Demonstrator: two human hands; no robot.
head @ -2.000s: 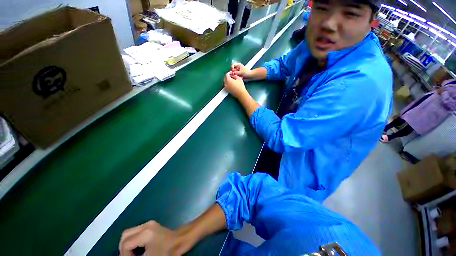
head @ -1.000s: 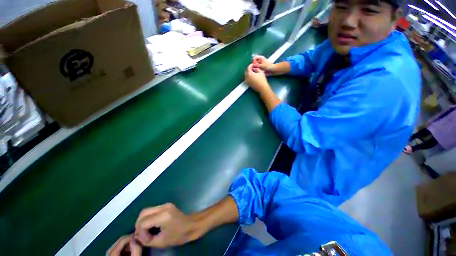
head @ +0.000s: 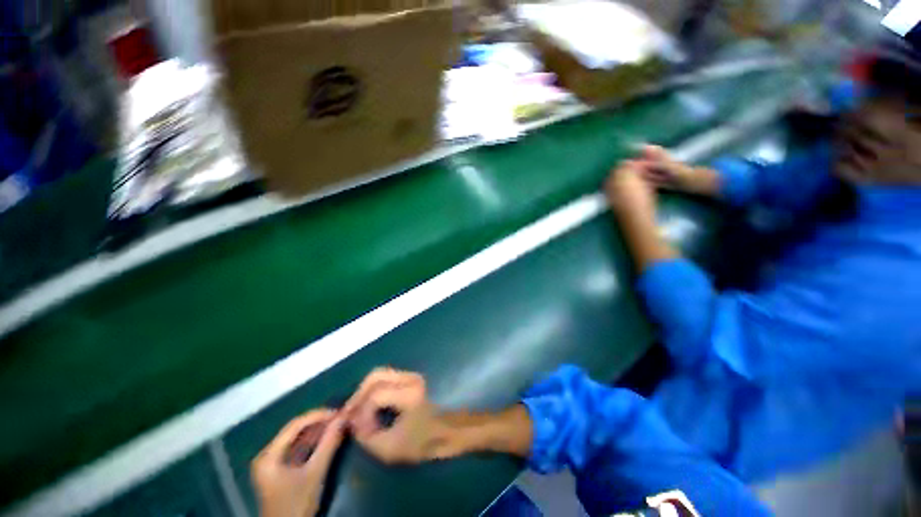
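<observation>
My right hand (head: pixel 392 416) is low, left of centre, with its thumb and fingers curled together. My left hand (head: pixel 293 467) is just left of it, partly cut off by the bottom edge. The fingertips of both hands meet above the dark green worktop (head: pixel 475 374). The picture is blurred, and any tiny part between the fingertips is too small to make out. A dark spot shows inside the curl of my right hand, and a dark thin line beside my left hand; I cannot tell what they are.
A white strip (head: pixel 404 306) separates the worktop from the green belt (head: pixel 303 263). Across it stand an open brown carton (head: pixel 343 111), white packaging pieces with dark cable (head: pixel 182 141) and white papers (head: pixel 495 101). At right, a person in a blue smock (head: pixel 808 323) holds both hands together over the strip.
The view has swung left, so the carton and the other person sit further right. My left hand has come into view, and my hands appear higher, with their fingertips together.
</observation>
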